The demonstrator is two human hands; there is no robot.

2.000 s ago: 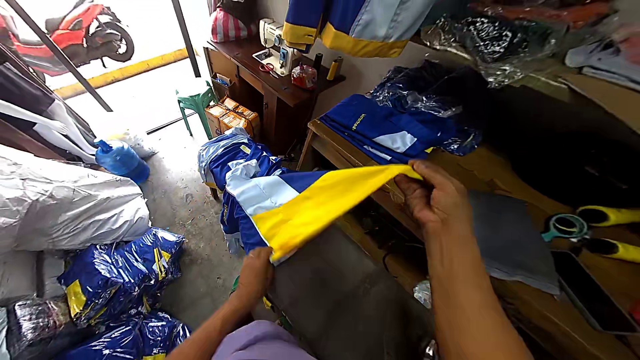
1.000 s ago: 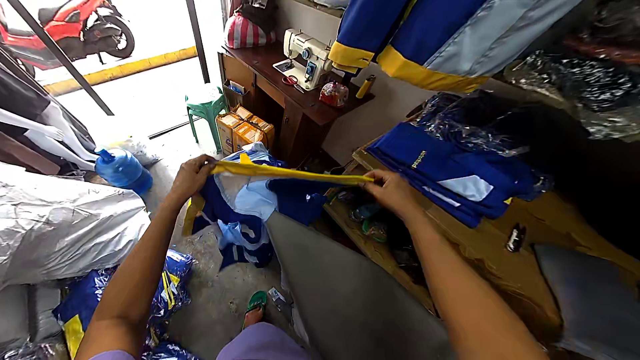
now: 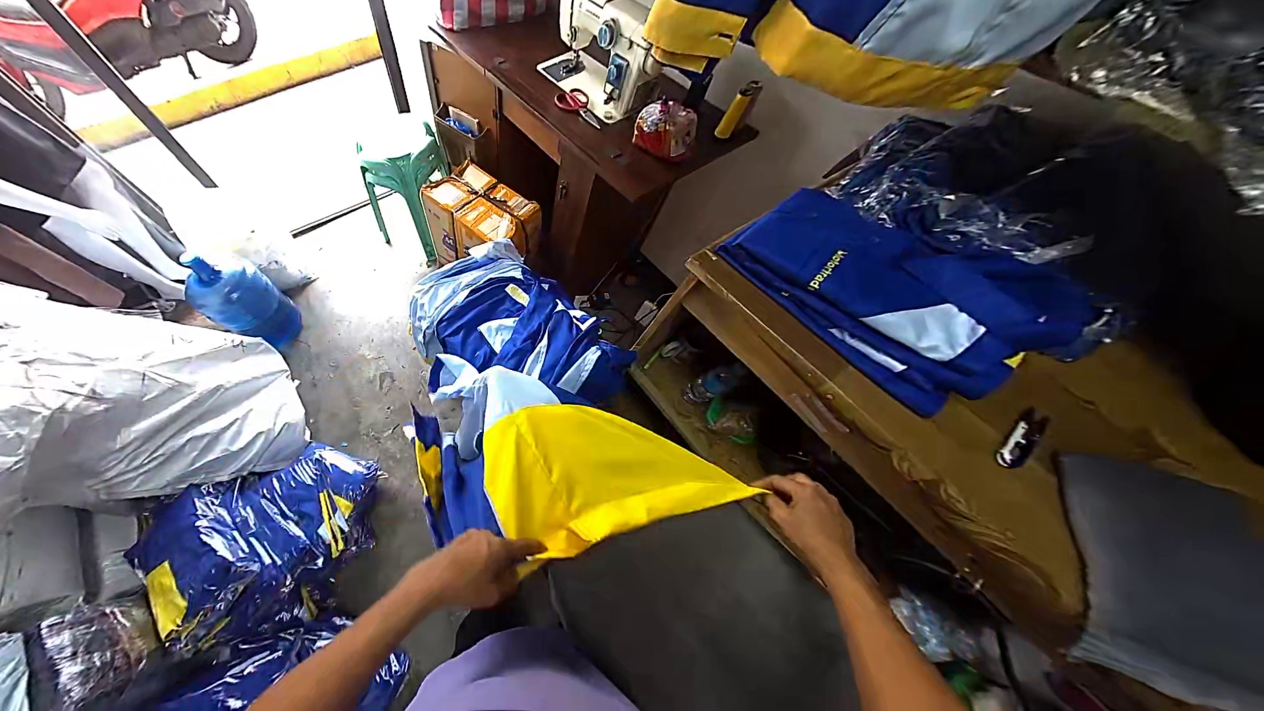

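A blue, light blue and yellow fabric garment (image 3: 592,464) is stretched between my hands, its yellow part spread out. My left hand (image 3: 484,568) grips the yellow edge at the lower left. At the right, my right hand (image 3: 805,513) pinches the far corner of the same yellow edge. The garment's blue and light blue parts hang down beyond my left hand. A dark grey surface (image 3: 701,602) lies below the cloth. Just beyond is a heap of blue and light blue garments (image 3: 523,316).
At right, a wooden table (image 3: 849,434) bears folded blue garments (image 3: 859,276). Plastic-wrapped garments (image 3: 247,543) and a blue water jug (image 3: 242,301) are at left. Ahead stand a green stool (image 3: 400,178), strapped boxes (image 3: 479,212) and a sewing machine (image 3: 607,59) on a brown desk (image 3: 513,59).
From one second ago, my hands have moved lower, and the yellow part, then seen as a narrow band, now shows broadly. Both hands still hold the garment.
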